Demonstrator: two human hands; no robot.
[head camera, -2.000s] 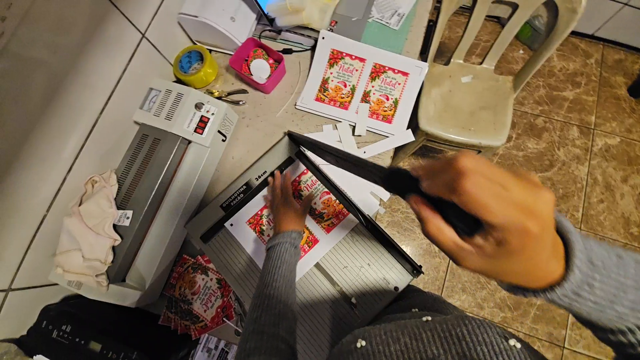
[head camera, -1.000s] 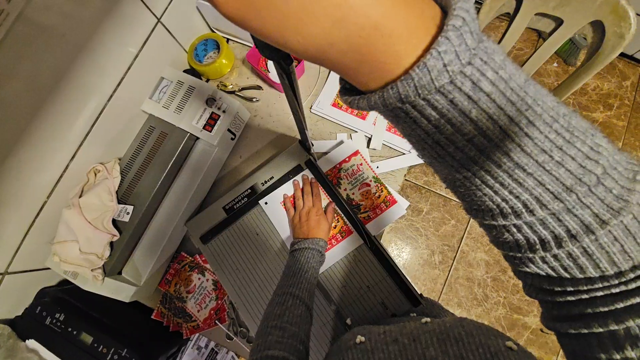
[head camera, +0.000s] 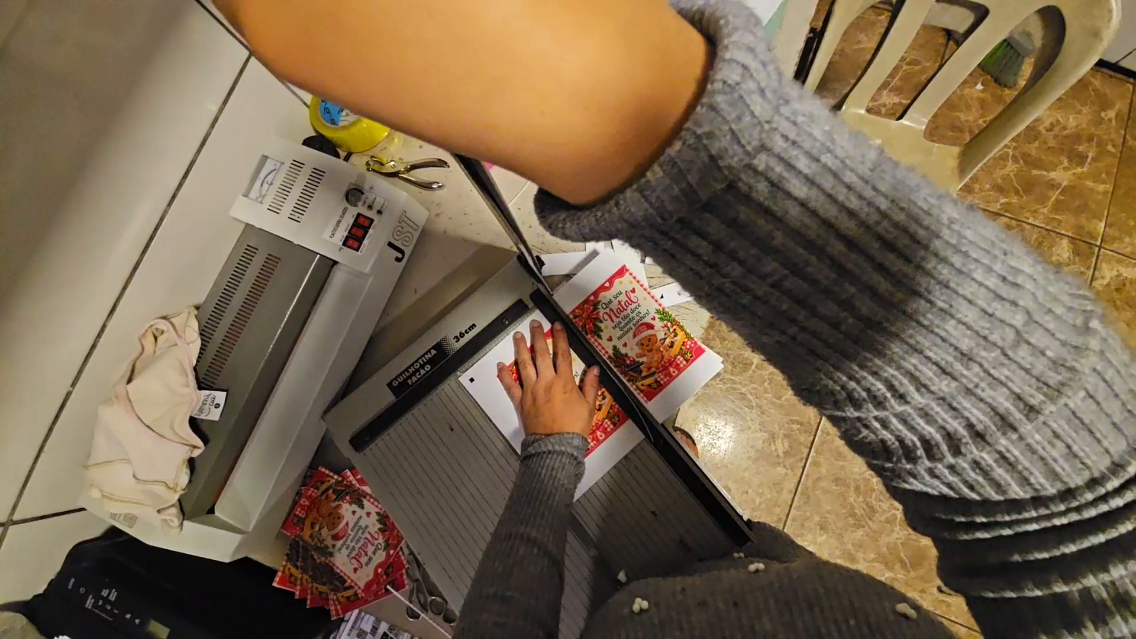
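Note:
My left hand (head camera: 552, 390) lies flat, fingers spread, on a sheet printed with red Christmas cards (head camera: 637, 333), pressing it to the bed of a guillotine paper cutter (head camera: 470, 444). The sheet runs under the cutter's edge, so one printed card lies beyond it on the right. The cutter's blade arm (head camera: 497, 209) is raised at the top. My right forearm, in a rolled grey knit sleeve, crosses the upper part of the view; the right hand itself is outside the frame. A fanned stack of cut red cards (head camera: 346, 537) lies left of the cutter.
A laminator (head camera: 284, 328) with a cream cloth (head camera: 151, 417) on it stands at the left. Yellow tape (head camera: 355, 133) and a hand punch (head camera: 408, 169) lie behind. Scissors (head camera: 430, 599) are near the cards, a black device (head camera: 106, 595) at lower left, a plastic chair (head camera: 914, 133) at upper right.
The right hand, on the lowered-looking blade handle two seconds ago, has gone up out of view, and the blade arm has risen. The sheet has shifted right, partly past the cutting edge, under my left hand.

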